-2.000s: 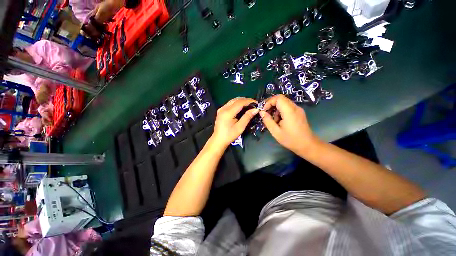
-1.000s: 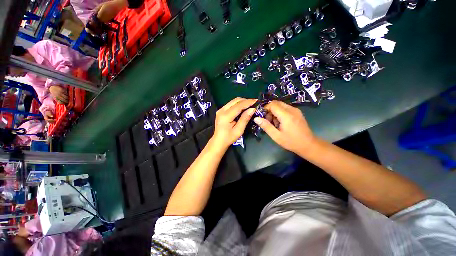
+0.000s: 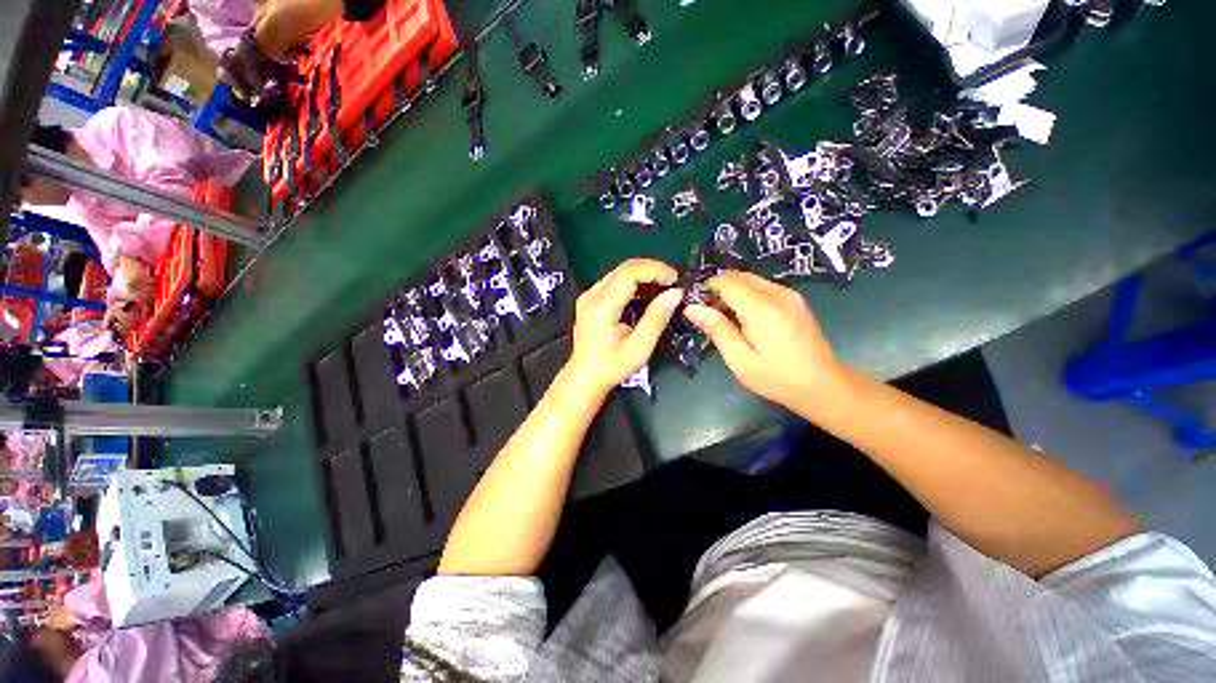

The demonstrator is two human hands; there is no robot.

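Note:
My left hand (image 3: 620, 324) and my right hand (image 3: 755, 328) meet fingertip to fingertip. Between them they hold a small black-and-silver band module (image 3: 684, 290), mostly hidden by the fingers. A tangled heap of modules (image 3: 920, 158) lies beyond my right hand, and loose ones lie near and partly under the hands. A line of small ring-like parts (image 3: 727, 114) runs behind the heap. The black compartment tray (image 3: 440, 460) lies left of my hands, with rows of placed modules (image 3: 467, 299) on its far part.
A white block (image 3: 980, 30) with white slips (image 3: 1020, 104) stands at the far right. Long black straps (image 3: 474, 100) lie mid-bench. Red-orange trays (image 3: 360, 91) and people in pink smocks are across the bench. A white machine (image 3: 160, 547) stands at left, a blue stool (image 3: 1160, 340) at right.
The fingers have shifted slightly around the module, which stays between both hands. The straps mid-bench have moved left. Hands of people across the bench have moved.

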